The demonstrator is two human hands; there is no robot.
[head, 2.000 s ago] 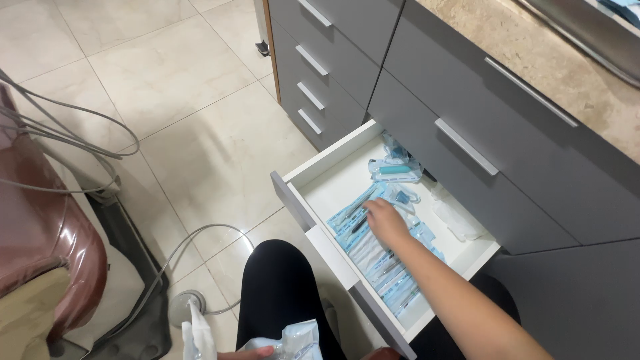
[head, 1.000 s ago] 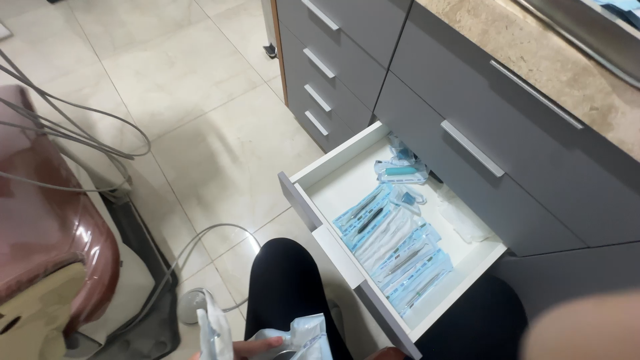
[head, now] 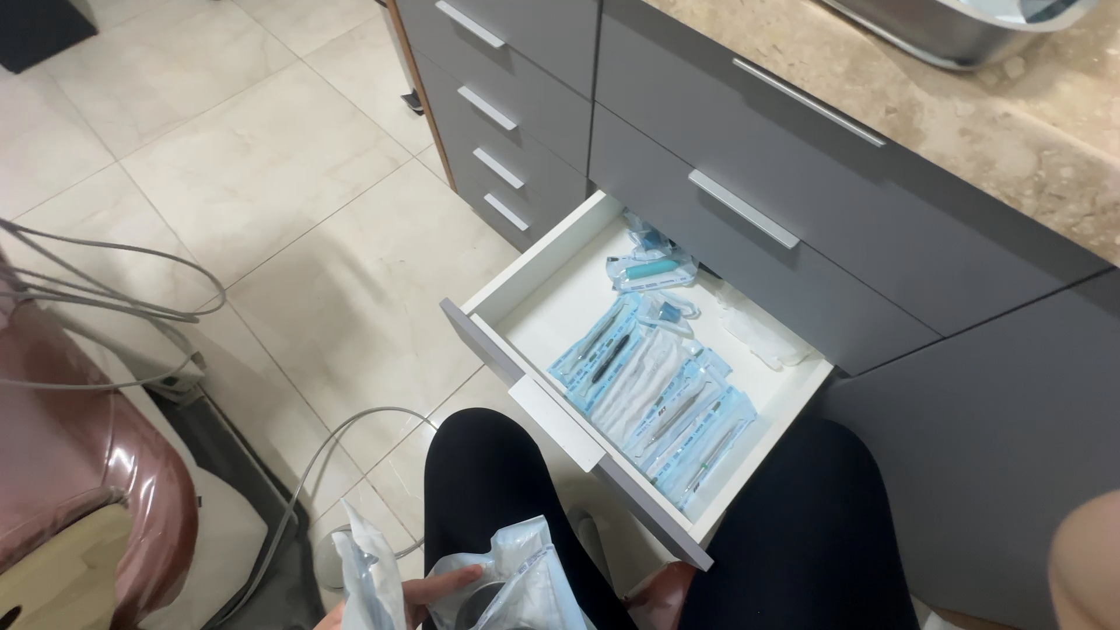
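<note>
My left hand is at the bottom of the view, closed around several sterilization pouches near my left knee; one finger lies across a clear pouch with a round metal item in it. The open drawer holds a row of blue-edged pouches with slim metal dental instruments inside. Behind them lie a pouch with a teal item and, at the right, some clear plastic wrapping. Only a blurred piece of bare arm shows at the right edge; my right hand is out of view.
Grey closed drawers stand around the open one. A metal tray sits on the stone countertop. At the left are a reddish-brown padded chair and grey cables; another cable curves over the floor tiles.
My right hand was on the pouches in the drawer two seconds ago; it has withdrawn to the right and left the view. My left hand still holds its pouches.
</note>
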